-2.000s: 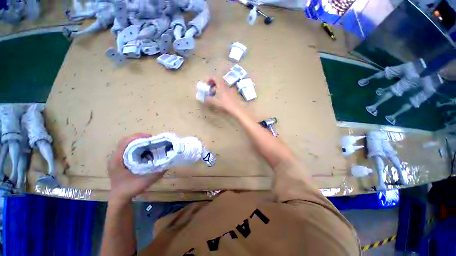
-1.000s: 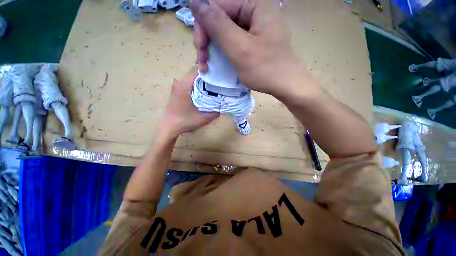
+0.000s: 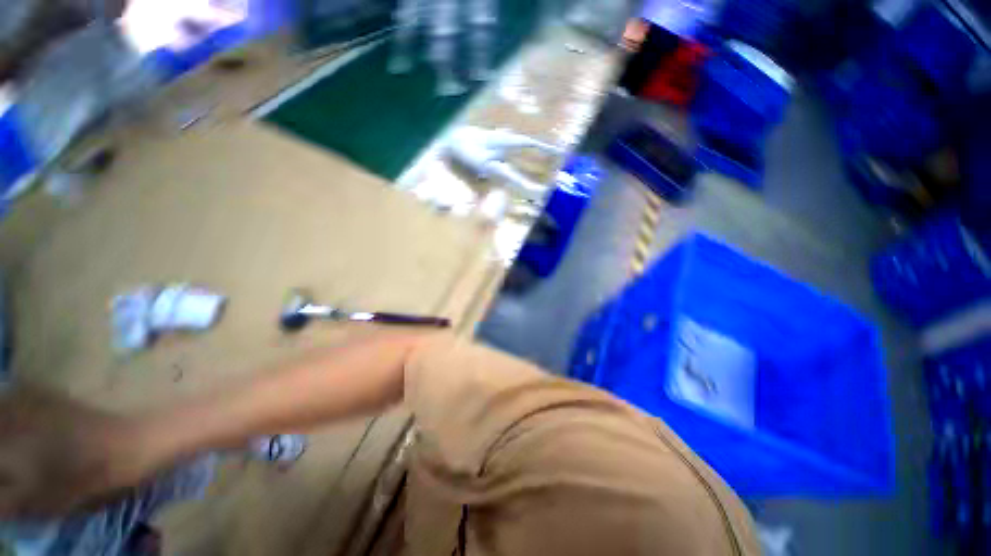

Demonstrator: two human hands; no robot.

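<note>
The picture is tilted and blurred. My right hand (image 3: pixel 54 454) is a dark blur at the lower left edge, and its fingers cannot be made out. A pale grey-white figure lower body (image 3: pixel 163 494) lies just below and beside it, cut off by the picture's edge, with a sandalled foot (image 3: pixel 283 447) pointing right. I cannot tell whether the hand grips it. My left hand is not in view. White waist connectors (image 3: pixel 187 308) lie close together on the table above my forearm. The mallet (image 3: pixel 375 318) lies right of them, its head to the left and its black handle to the right.
The cardboard-covered table (image 3: pixel 272 228) has a taped edge running diagonally. Blurred white bottles (image 3: pixel 446 187) and leg parts (image 3: pixel 500 147) are at that edge. The green belt (image 3: pixel 359 125) is beyond. A large blue crate (image 3: pixel 804 369) stands on the floor at right.
The view has swung right and tilted, bringing the floor crates in. My left hand has left the picture. My right hand is no longer above the lower body's waist and is now at the left edge.
</note>
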